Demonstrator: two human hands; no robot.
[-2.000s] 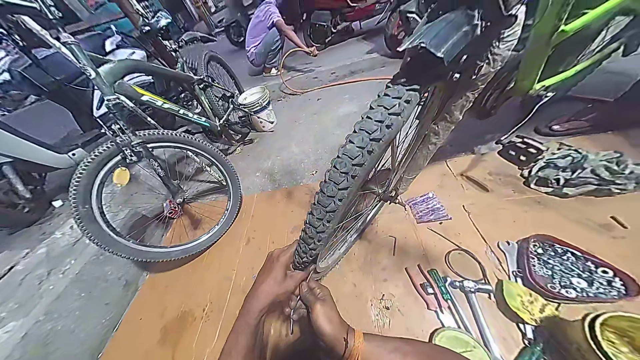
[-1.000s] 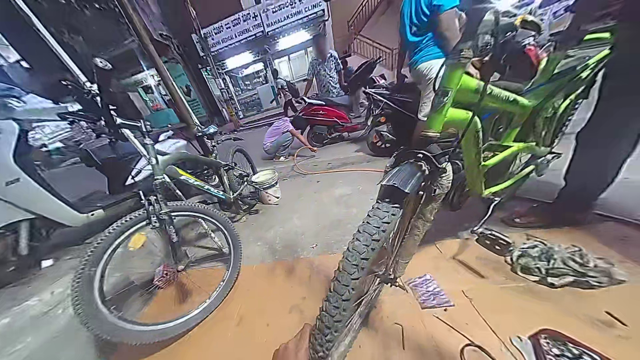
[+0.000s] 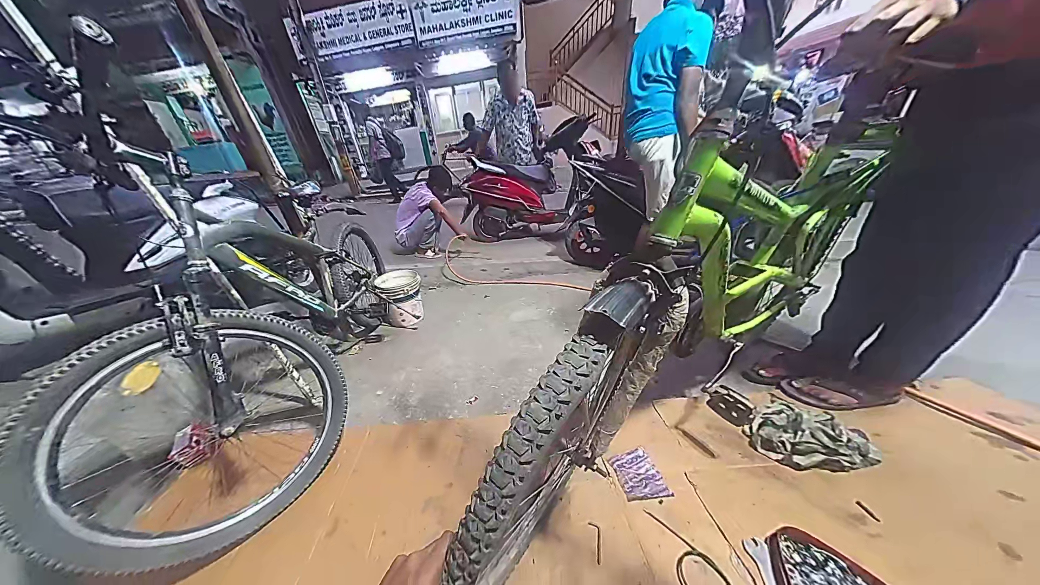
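Note:
The knobbly front tyre [image 3: 528, 443] of a green bicycle [image 3: 731, 219] stands tilted in front of me, with a black mudguard [image 3: 621, 305] above it. At the bottom edge, part of my left hand [image 3: 418, 562] touches the left side of the tyre; its fingertips are hidden or cut off. My right hand is out of view. Right of the wheel lie a purple packet [image 3: 640, 474], a crumpled cloth [image 3: 811, 437] and a thin hex key [image 3: 595, 543]. A tray of small metal parts [image 3: 816, 561] and a spanner end [image 3: 760, 556] show at the lower right.
A second bicycle [image 3: 268, 272] stands at the left, near a white bucket [image 3: 398, 299]. A person in dark trousers [image 3: 926, 203] stands close at the right. Farther back, a person crouches [image 3: 418, 213] by an orange hose [image 3: 520, 283] and a red scooter [image 3: 512, 191].
The view has tilted up, to the street. Two seconds ago both hands were at the tyre's lower end; now only part of the left shows, and the hand tools have left the view.

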